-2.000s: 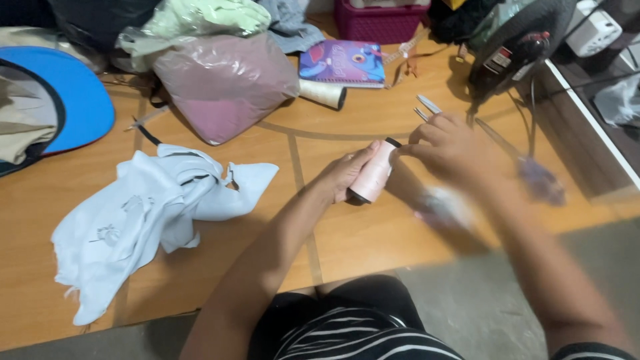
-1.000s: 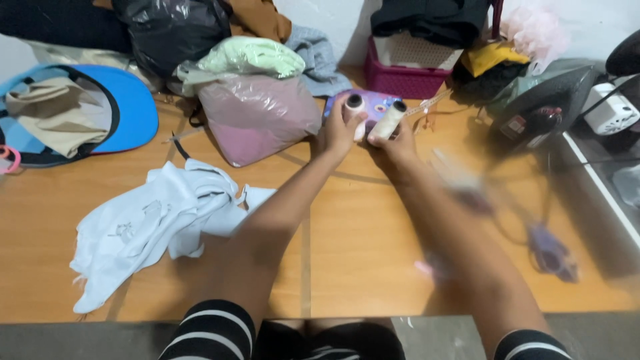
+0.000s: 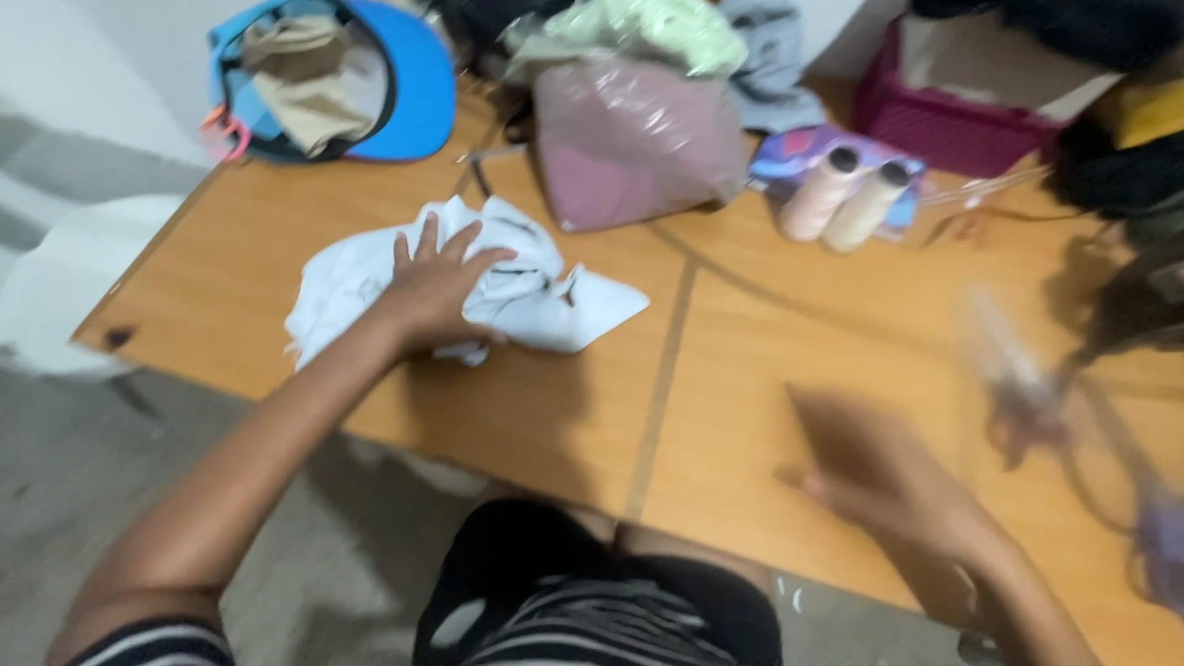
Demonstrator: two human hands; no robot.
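Observation:
My left hand (image 3: 439,291) lies with spread fingers on a crumpled white cloth (image 3: 592,305) at the left of the wooden table; whether it grips any fabric cannot be told. My right hand (image 3: 869,462), blurred, is over the right part of the table with nothing visible in it. Two thread cones, one pale pink (image 3: 816,199) and one cream (image 3: 865,211), stand side by side by a purple patterned notebook (image 3: 786,155) near the back.
A blue cap (image 3: 412,83) holding beige cloth lies back left, beside a plastic bag with pink contents (image 3: 638,139). A magenta basket (image 3: 953,125) stands behind. Blurred scissors (image 3: 1022,398) and a purple object (image 3: 1161,536) lie at right.
Both hands have let go of the thread cones, which now stand by the notebook. My left hand has moved left onto the white cloth; my right hand has come back nearer the front edge.

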